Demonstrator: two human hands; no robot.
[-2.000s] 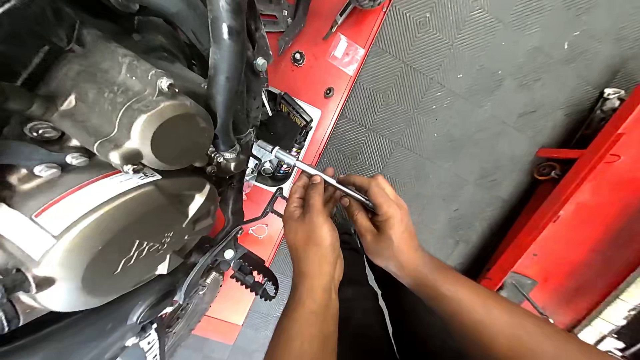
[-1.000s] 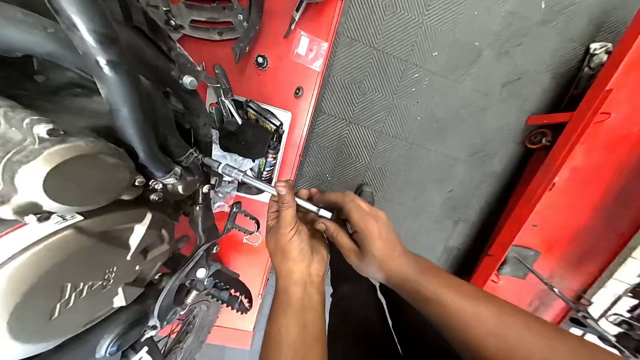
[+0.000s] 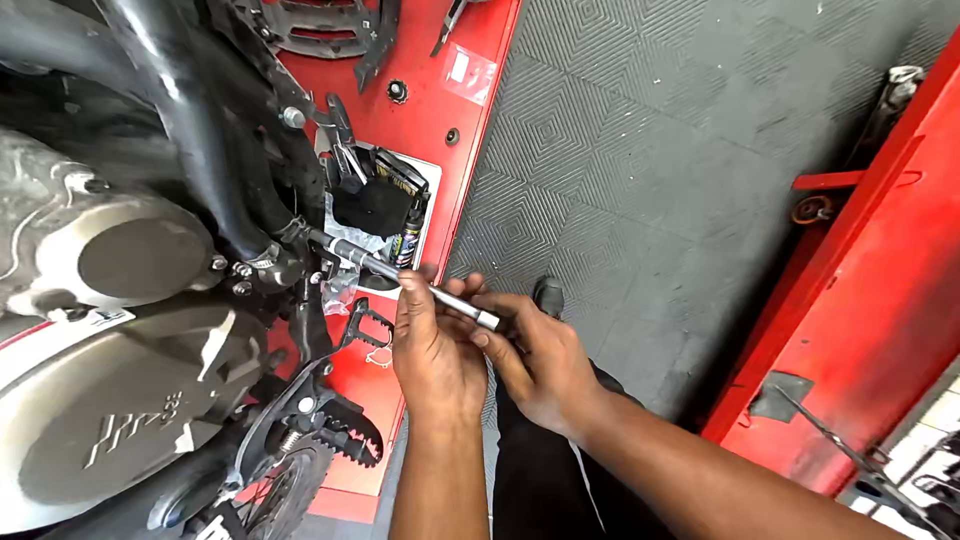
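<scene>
A long metal socket extension [image 3: 382, 268] slants down to the right, its far end by the motorcycle's hose clamp [image 3: 294, 227]. Whether that end touches the clamp I cannot tell. My left hand [image 3: 442, 345] holds the bar's near half between thumb and fingers. At the bar's near end, a short bright socket [image 3: 487, 320] lies by the thumb and fingertips of my right hand [image 3: 536, 360], which are closed around this end. To the left are the engine's round cover [image 3: 146, 262] and a black hose [image 3: 180, 127].
Under the bar, a white tray [image 3: 431, 217] holds a brush, a black cloth and a spray can on the red lift platform [image 3: 442, 105]. The footpeg [image 3: 352, 431] and brake pedal [image 3: 367, 326] jut out below. A red metal frame [image 3: 847, 300] stands at right.
The view has shifted so that the engine sits further left. The bar's near end, dark and by my right fingers at first, now shows a bright socket.
</scene>
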